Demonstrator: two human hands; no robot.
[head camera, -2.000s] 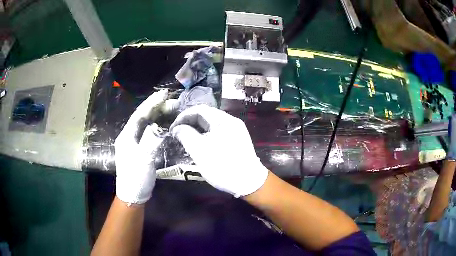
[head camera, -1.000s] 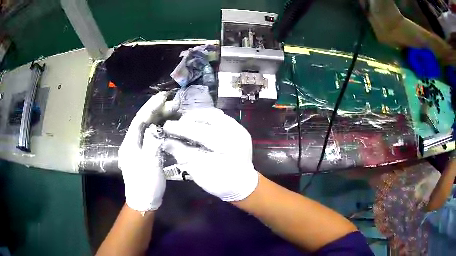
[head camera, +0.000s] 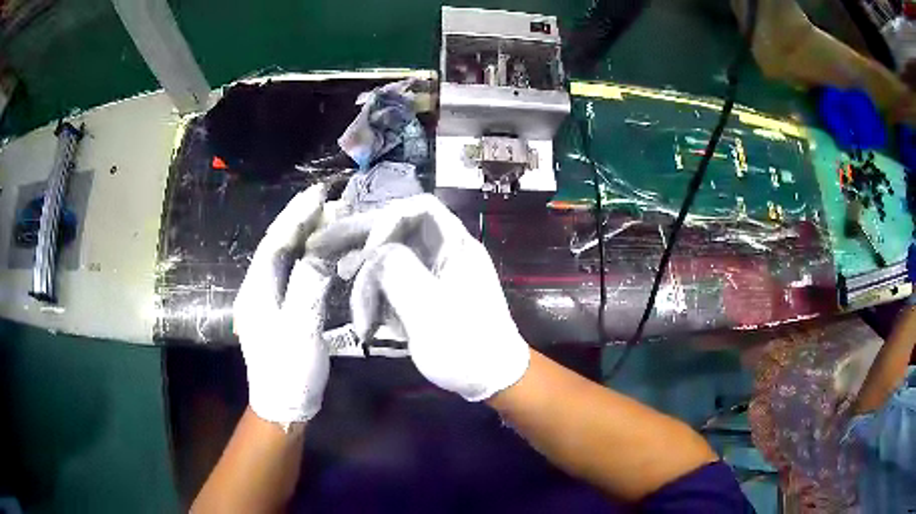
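My left hand (head camera: 281, 321), in a white glove, is held above the dark mat with its fingers raised and bent towards the right. My right hand (head camera: 452, 306), also white-gloved, meets it, with the fingertips of both hands close together. Whatever may lie between the fingertips is hidden by the gloves, so I cannot tell if either hand holds something. A pale strip with dark marks (head camera: 345, 342) shows at the bench's front edge between the hands.
A grey screw feeder (head camera: 502, 110) stands behind my hands. A crumpled blue-grey cloth (head camera: 382, 125) and a grey glove (head camera: 387, 184) lie left of it. A silver-black rail (head camera: 55, 211) lies on the cream surface. A black cord (head camera: 683, 216) hangs at right, near another person's arm (head camera: 824, 60).
A rail has appeared on the cream surface at left since the oldest frame. My fingers have shifted against each other, and the small metallic bit seen between them earlier is hidden now.
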